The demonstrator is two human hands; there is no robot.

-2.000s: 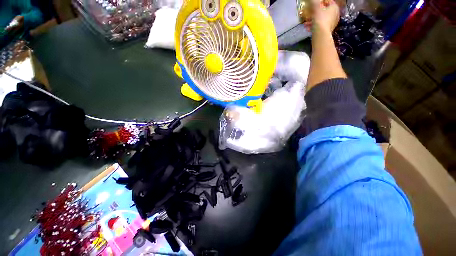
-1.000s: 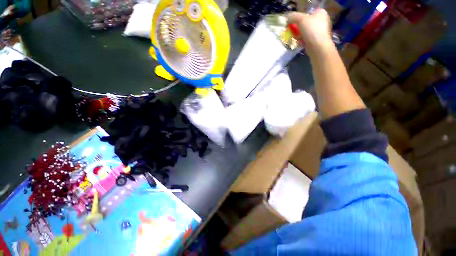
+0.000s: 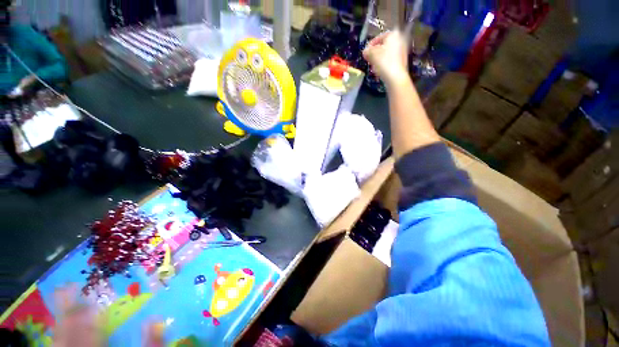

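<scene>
A tall rectangular tin [image 3: 319,122] with pale sides, a gold-coloured top and a red cap [image 3: 337,66] stands upright beside white crumpled plastic bags [image 3: 332,196]. My right hand [image 3: 388,55] is raised to the right of the cap, apart from it in the picture, with its fingers curled; whether it holds anything small cannot be told. My left hand [image 3: 78,318] is a pale blur at the bottom left, cut off by the edge, over the printed picture board [image 3: 197,291]. A small yellow nozzle-shaped cap [image 3: 165,266] is on the board.
A red bunch of wired components [image 3: 119,237] lies on the board. Small black parts [image 3: 231,186] are heaped behind it. A yellow and blue fan [image 3: 256,88] stands left of the tin. An open carton [image 3: 332,291] is at the bench's right edge. Another worker's sleeve [image 3: 34,54] is far left.
The tin, tilted near my right hand a second ago, now stands upright. My right hand has come away from its top. My left hand has come into view. The view has shifted, showing more board and carton.
</scene>
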